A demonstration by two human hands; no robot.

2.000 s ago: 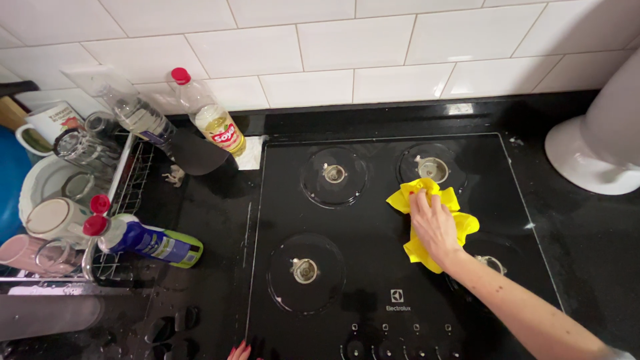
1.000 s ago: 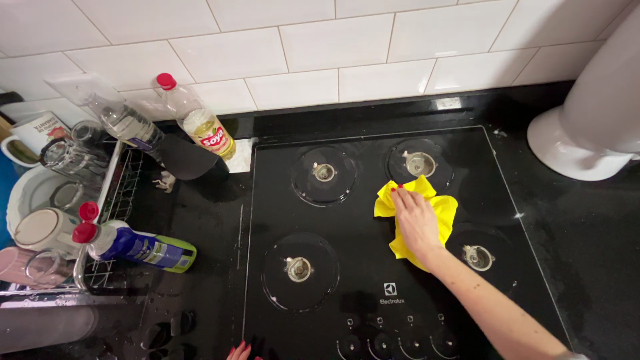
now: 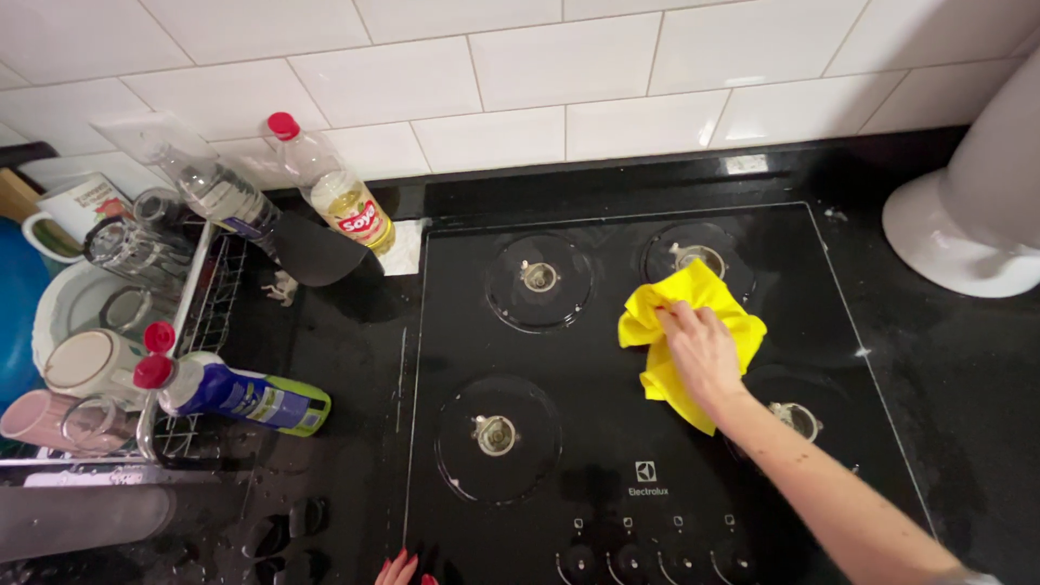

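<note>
My right hand is closed on a bunched yellow cloth, pressed to the black glass Electrolux cooktop just below its back right burner. The cloth spreads out on both sides of the fingers and overlaps the lower edge of that burner's ring. Only the fingertips of my left hand show, at the bottom edge by the cooktop's front left corner; the rest is out of frame. The burners are bare, without caps or grates. Whitish spots mark the glass around the back left burner and front left burner.
Left of the cooktop stand a Soya oil bottle, a dark-bottomed clear bottle and a blue and green cleaner bottle. A wire dish rack holds cups and glasses. Small black pieces lie on the counter. A white rounded appliance stands right.
My right hand, still on the cloth, has shifted a little over the glass and the cloth's folds have changed shape. The left fingertips remain at the bottom edge.
</note>
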